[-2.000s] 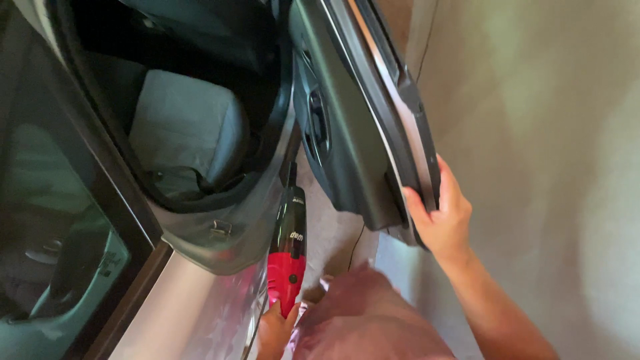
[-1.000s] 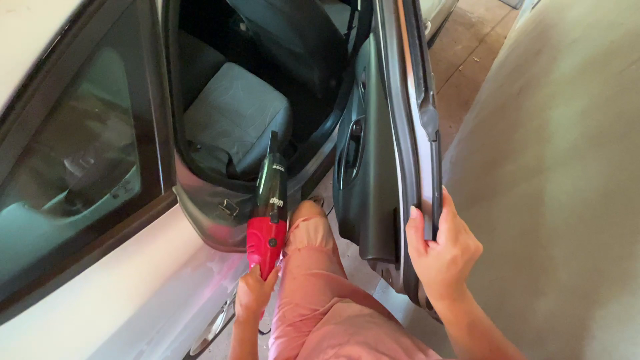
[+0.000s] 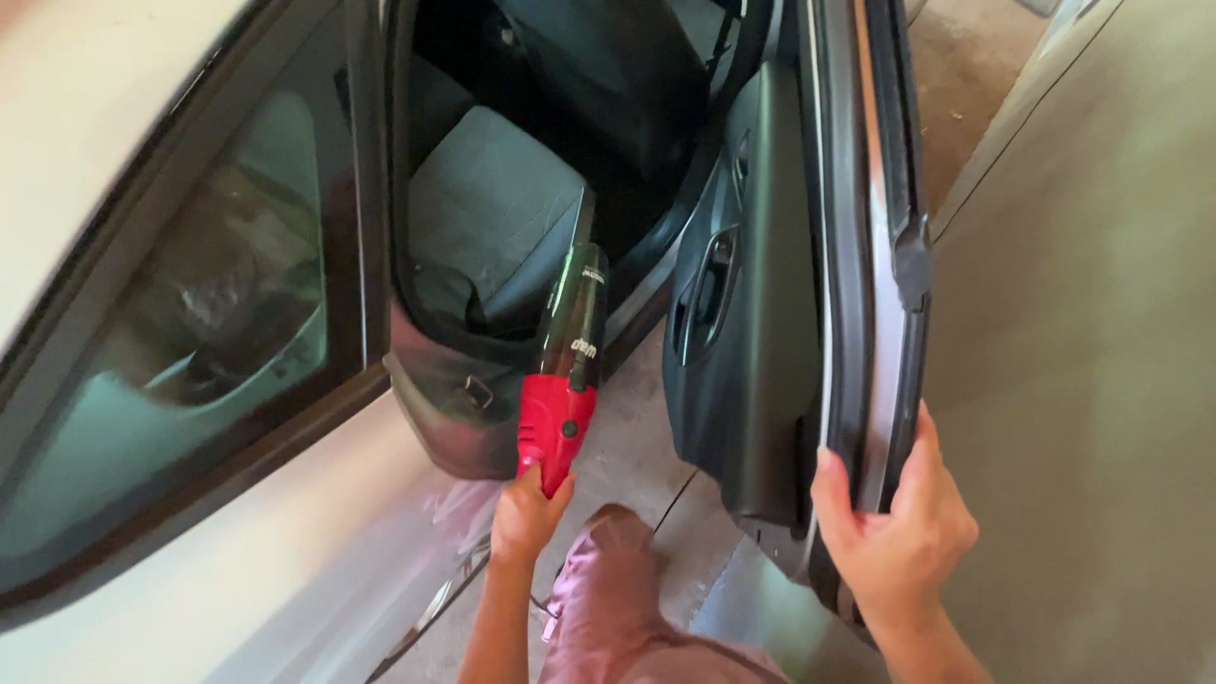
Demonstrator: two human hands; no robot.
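My left hand [image 3: 528,516] is closed on the rear end of a red and black Wap handheld vacuum cleaner [image 3: 560,408]. Its narrow nozzle points up toward the open rear doorway of a car, overlapping in view the edge of the grey fabric seat [image 3: 503,209]. At the right, my right hand [image 3: 898,532] grips the outer edge of the open car door [image 3: 779,285], thumb on one side and fingers on the other. The door's dark inner panel, with its pull handle [image 3: 708,290], faces the doorway. The latch striker [image 3: 478,391] shows on the car body beside the vacuum.
The car's side window [image 3: 209,275] and pale body [image 3: 285,532] fill the left. A front seat back [image 3: 608,76] stands beyond the rear seat. A plain wall [image 3: 1073,380] runs along the right, near the door. My leg in pink trousers [image 3: 608,579] is on the tiled floor between body and door.
The vacuum has moved up to the doorway from lower beside the sill, where it was two seconds ago. My right hand has stayed on the door edge. The view has shifted.
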